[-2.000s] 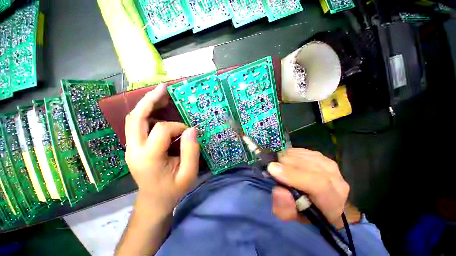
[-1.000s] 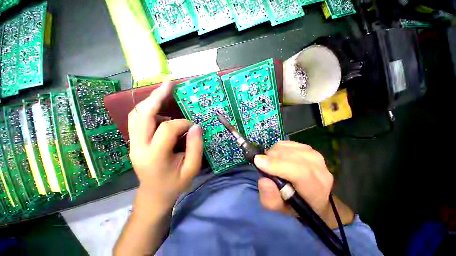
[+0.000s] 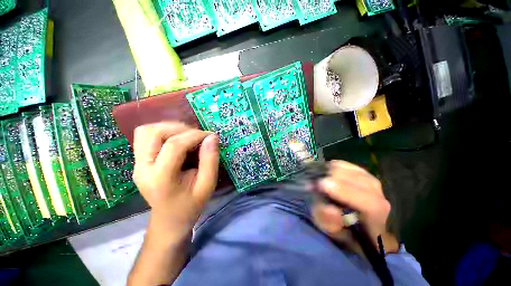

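Two green circuit boards [image 3: 235, 134] lie side by side, solder side up, on the dark red pad [image 3: 154, 113]. My right hand [image 3: 353, 195] holds the black soldering iron [image 3: 367, 237]; its front end is blurred over the lower part of the right board. My left hand [image 3: 176, 173] is at the left edge of the left board, thumb and index finger pinched together. Solder wire between those fingers is too fine to make out now; a thin strand showed there earlier.
A whitish cup [image 3: 353, 78] with silvery bits stands right of the pad, beside a yellow sponge [image 3: 374, 116]. Upright boards [image 3: 103, 139] stand left; flat boards [image 3: 187, 19] and a yellow-green strip [image 3: 148, 50] lie beyond. A black box [image 3: 451, 72] is far right.
The iron has moved from the left board towards the lower right board and is blurred. My left hand's raised index finger has curled down towards the thumb.
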